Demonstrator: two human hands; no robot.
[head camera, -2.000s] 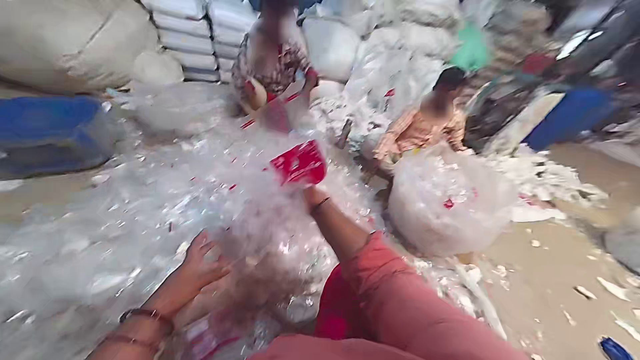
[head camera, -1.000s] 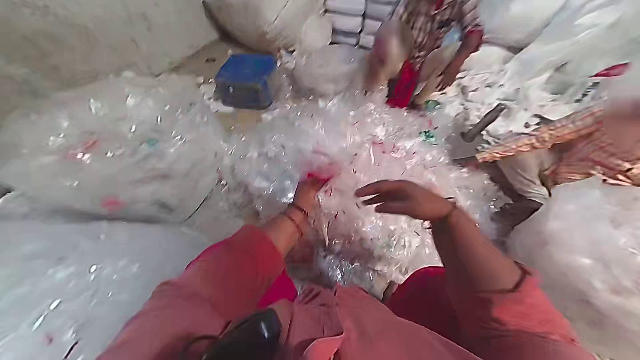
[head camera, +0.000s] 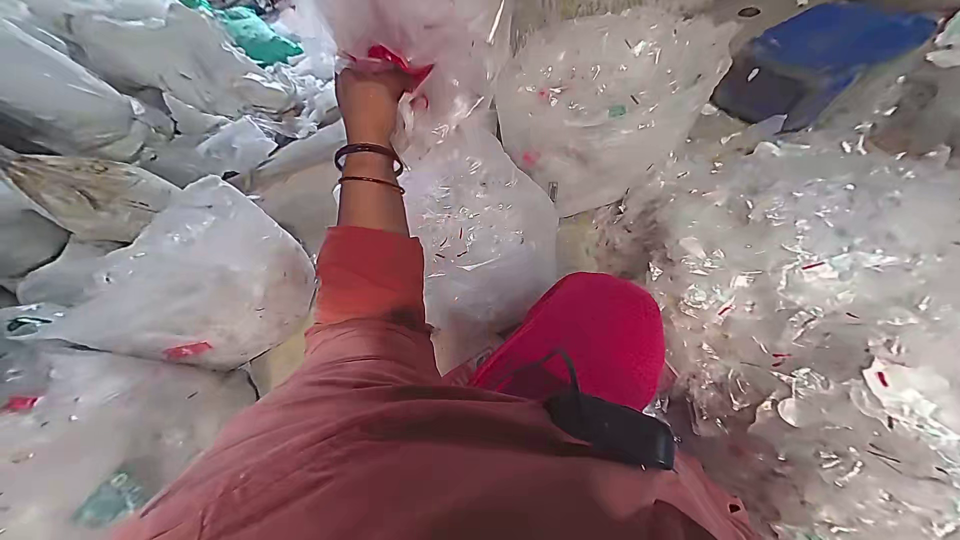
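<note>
My left hand (head camera: 371, 82), with two thin bangles at the wrist, reaches out at the top, left of centre. It is closed on a piece of red plastic film (head camera: 409, 69), part of which sticks out past the fingers. Around and behind it are a hazy, translucent plastic bag (head camera: 442, 22) and a filled clear plastic bag (head camera: 480, 232) just below. Another filled bag (head camera: 600, 112) with red and green bits inside lies to the right of the hand. My right hand is out of view.
Loose clear plastic scraps (head camera: 810, 315) are heaped on the right. A blue container (head camera: 840, 37) stands at the upper right. More filled plastic bags (head camera: 202, 277) crowd the left, with green plastic (head camera: 259, 36) behind. My bent knee (head camera: 592, 330) is beside the heap.
The view has turned strongly to the left. My left hand, over the scrap heap a second ago, is now stretched out among the filled bags. My right hand has left the view.
</note>
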